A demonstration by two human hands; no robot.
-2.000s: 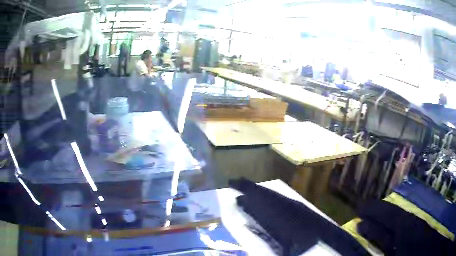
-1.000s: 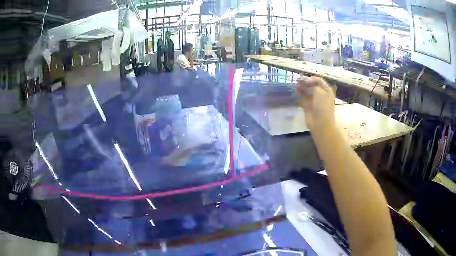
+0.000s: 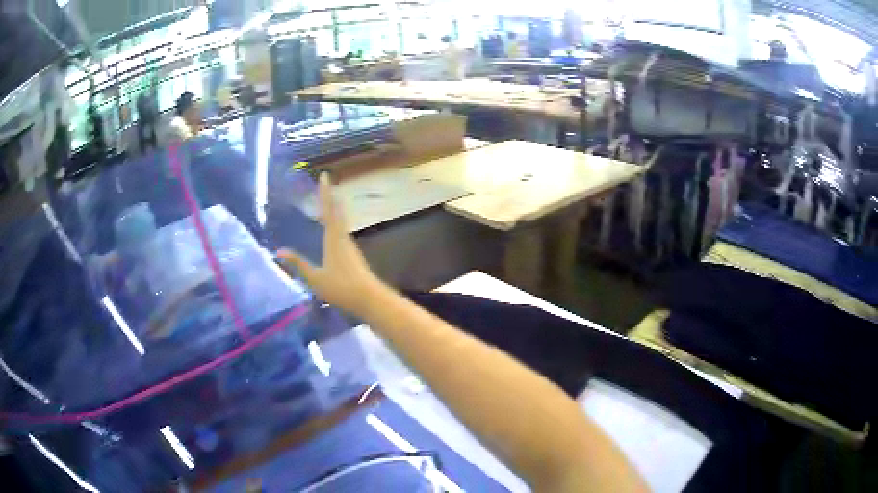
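Observation:
My right hand (image 3: 337,260) is at the centre left, raised, with its fingers spread, at the right edge of the clear bluish top sheet (image 3: 183,318). I cannot tell if the fingertips touch it. The sheet stands raised and shows pink lines and white lamp reflections. A brown hinge tape (image 3: 279,441) crosses below it. Dark narrow cut pieces (image 3: 539,332) lie on a white board (image 3: 472,441), partly behind my forearm. My left hand is not in view.
A dark panel stack (image 3: 770,332) lies on a yellow-edged board (image 3: 799,416) at right. Wooden tables (image 3: 539,178) stand ahead. A person (image 3: 183,120) is at the far left. Hanging racks (image 3: 712,183) stand behind the stack.
The view has turned right since a second ago. My right hand now sits lower in the picture, with fingers spread instead of curled. The raised sheet shows further left.

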